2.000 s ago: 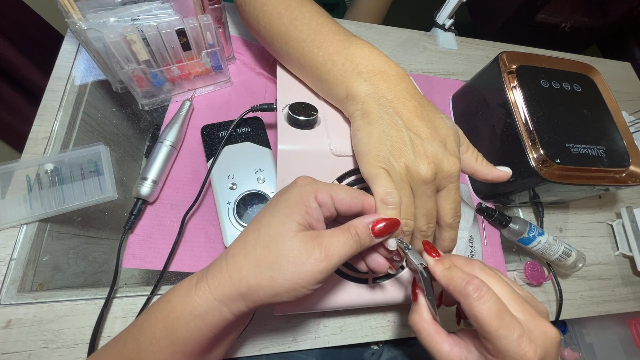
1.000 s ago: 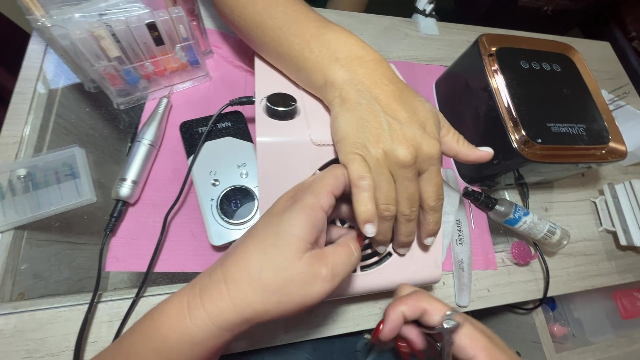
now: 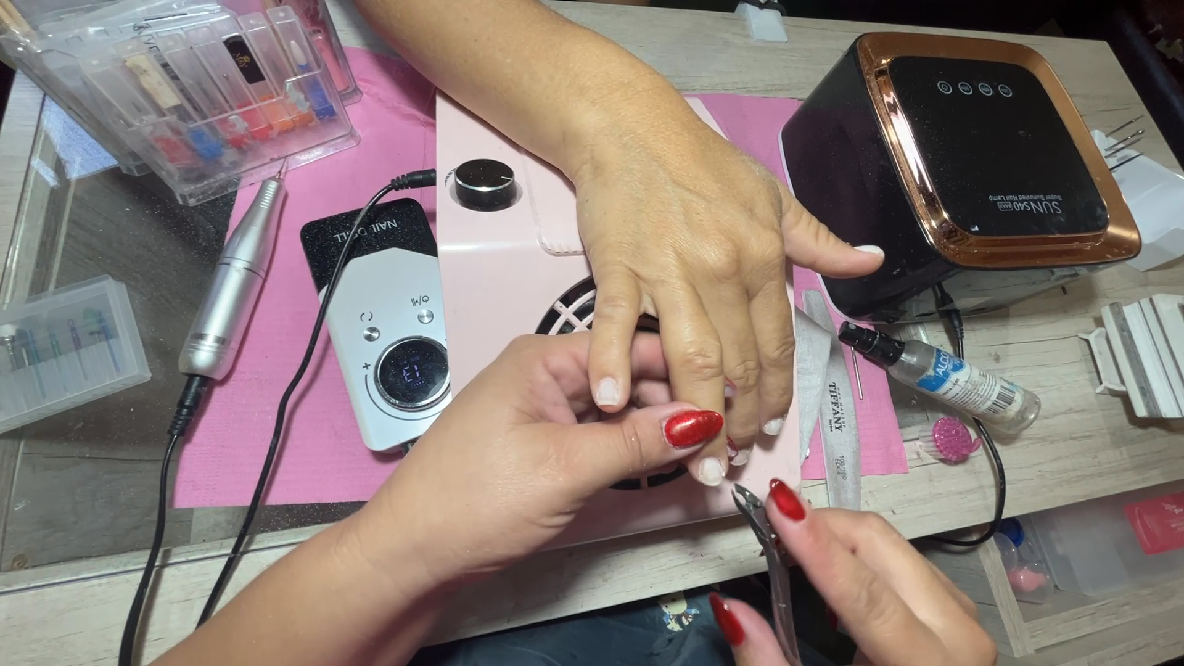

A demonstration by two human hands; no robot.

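A co-worker's or client's hand (image 3: pixel 684 213) lies palm down over a pink nail dust collector (image 3: pixel 490 314) with a round fan grille. My left hand (image 3: pixel 546 425), with red nails, grips one finger of that hand, thumb on top near its whitish nail and fingers underneath. In my right hand (image 3: pixel 860 573) are metal cuticle nippers (image 3: pixel 772 564); their tips are just right of that fingertip, apart from it by a small gap. Whether the jaws are parted is hard to tell. Part of my right hand is cut off by the lower edge.
A nail drill handpiece (image 3: pixel 236 282) and its control unit (image 3: pixel 375 324) lie left. Clear plastic organizers (image 3: pixel 213 111) stand behind. At right are a nail lamp (image 3: pixel 990 157), a spray bottle (image 3: pixel 971 379), a nail file (image 3: pixel 842 435), a pink brush (image 3: pixel 953 439) and a black cable.
My right hand has moved up from the lower edge with the nippers, close to the other person's fingertip. My left thumb now lies on top of a finger.
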